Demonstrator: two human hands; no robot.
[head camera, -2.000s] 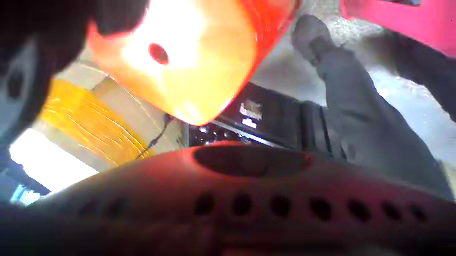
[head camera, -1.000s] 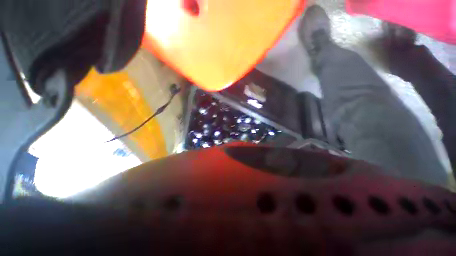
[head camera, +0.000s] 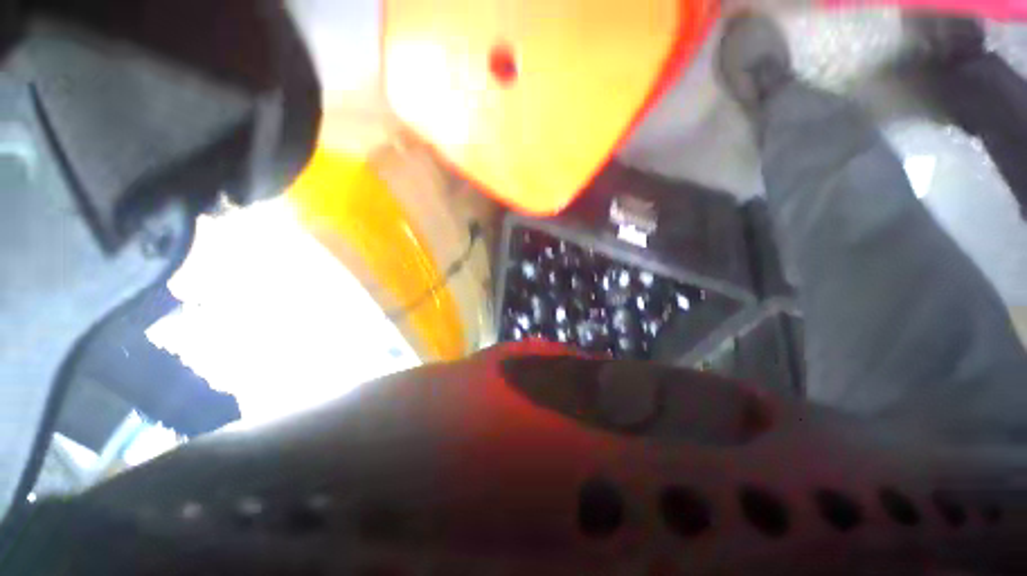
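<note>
Neither of my hands shows. A dark curved device housing (head camera: 451, 473) with a row of round holes and a red sheen fills the lower picture and hides what lies behind it. Just above it stands an open black crate (head camera: 721, 231) with a pale rim. Many small glossy black parts (head camera: 574, 293) lie loose in it. The crate's near part is hidden by the housing.
An orange-red stool (head camera: 563, 124) stands at the top centre. Left of the crate is a carton with yellow-orange tape (head camera: 394, 248) and an overexposed white mass (head camera: 276, 315). A grey-clothed leg (head camera: 890, 259) is at right. A blurred dark object (head camera: 169, 113) fills the upper left.
The view has shifted, so the stool, crate and leg sit further right. More of the crate's glossy parts and of the white mass shows than two seconds ago.
</note>
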